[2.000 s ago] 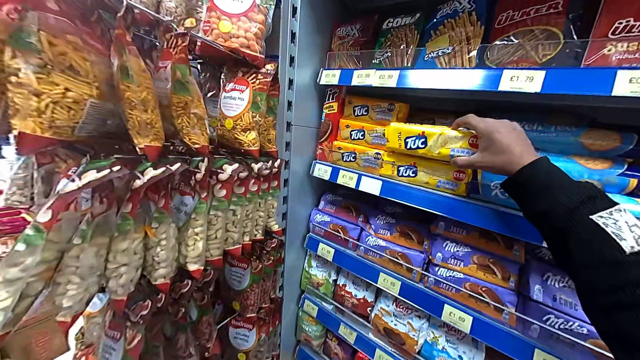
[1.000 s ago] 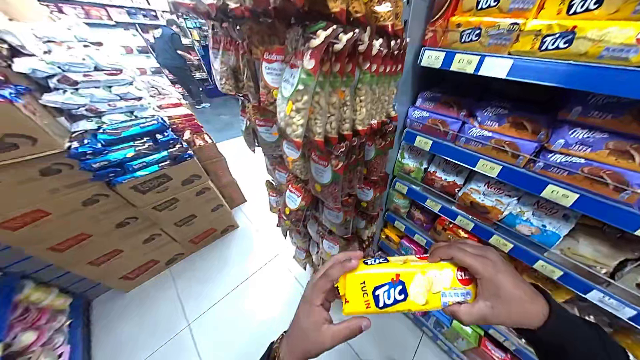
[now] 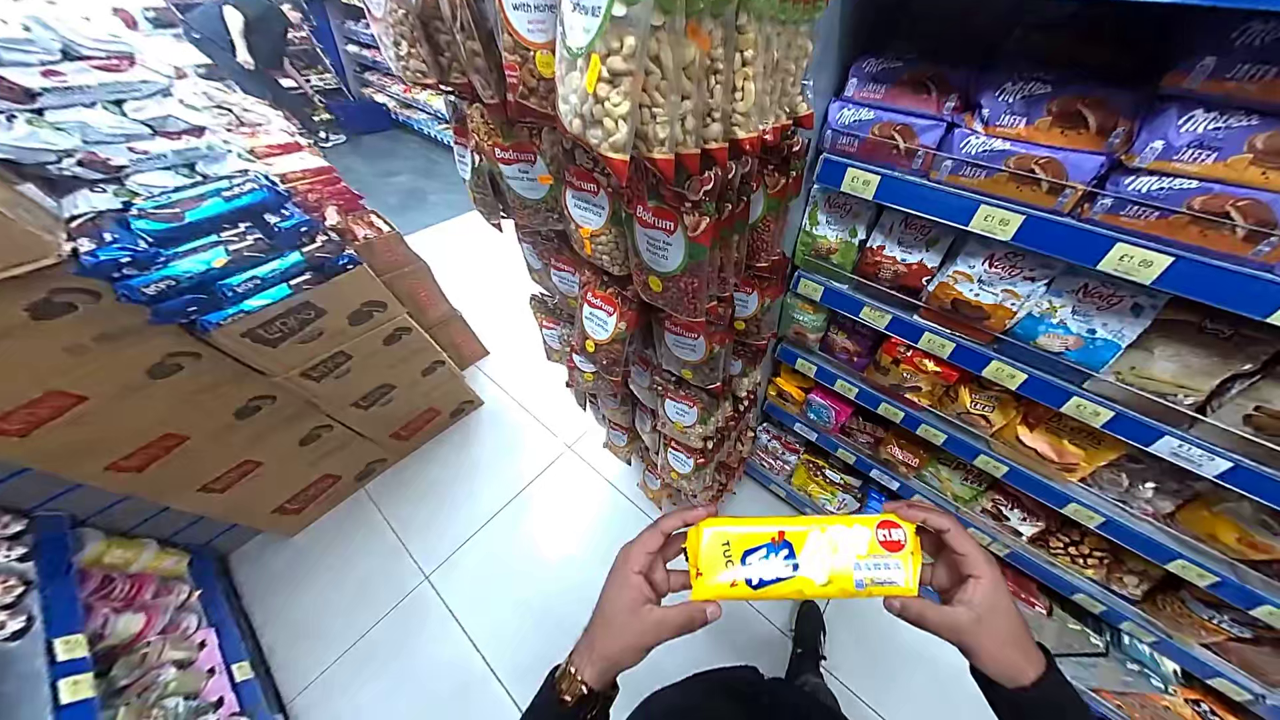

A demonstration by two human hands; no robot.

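Between both hands is a yellow TUC cracker packet, held level above the tiled floor with its printed front facing up. My left hand grips the packet's left end, thumb below and fingers at the top edge; a gold-coloured watch is on that wrist. The right end is gripped by my right hand, whose wrist meets a black sleeve. Glare hides part of the packet's print.
Bagged nuts hang on a rack ahead. Shelves at right hold Milka packets and snack bags. Cardboard boxes topped with blue packets stand at left, above a low blue shelf unit. A person is in the far aisle.
Two seconds ago my right hand was at the TUC packets on the shelf; one second ago both hands held one packet. It is now held lower in view. The view has swung left and down.
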